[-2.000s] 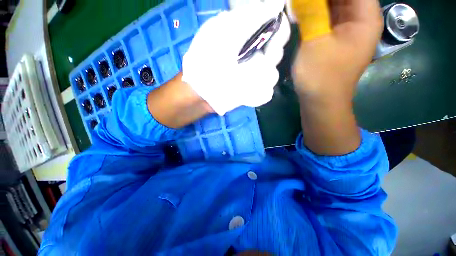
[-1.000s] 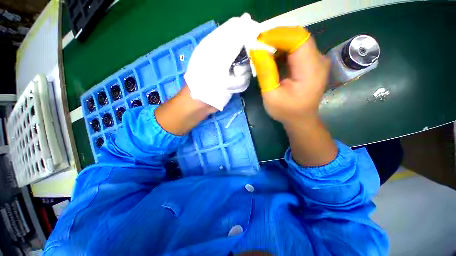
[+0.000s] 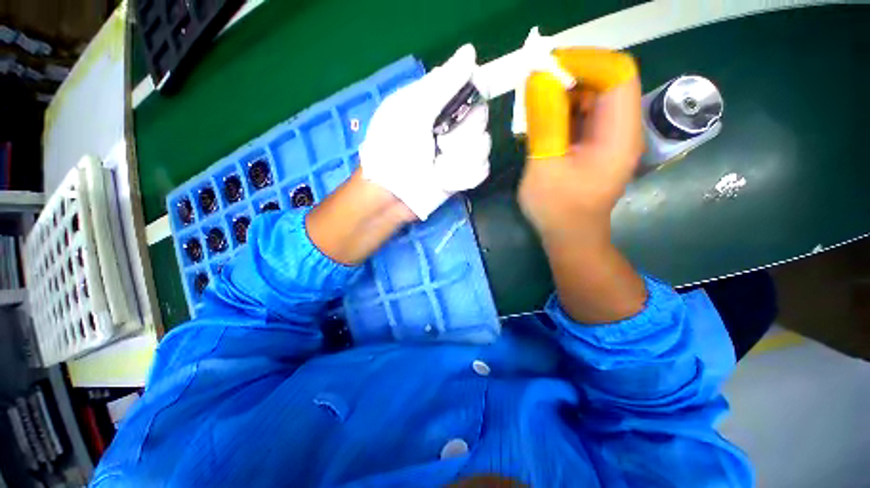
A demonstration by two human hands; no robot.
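My left hand (image 3: 420, 143), in a white glove, holds a small round black part (image 3: 457, 109) on edge between thumb and fingers, above the blue compartment tray (image 3: 420, 286). My right hand (image 3: 584, 143), slightly blurred, has yellow finger cots on thumb and finger. It pinches a crumpled white cloth (image 3: 520, 107) just right of my left hand, apart from the part. Several black parts (image 3: 259, 172) sit in the tray's left pockets. My left forearm hides some pockets.
A bottle with a round silver top (image 3: 692, 105) stands right of my right hand. Small shiny bits (image 3: 730, 185) lie below it on the green bench (image 3: 763, 229). Stacked white trays (image 3: 72, 262) are at the left. A black compartment tray (image 3: 176, 33) is at the upper left.
My right hand with the cloth has moved right, away from my left hand, since a second ago. The black part now shows more clearly in my left hand. The view has shifted slightly.
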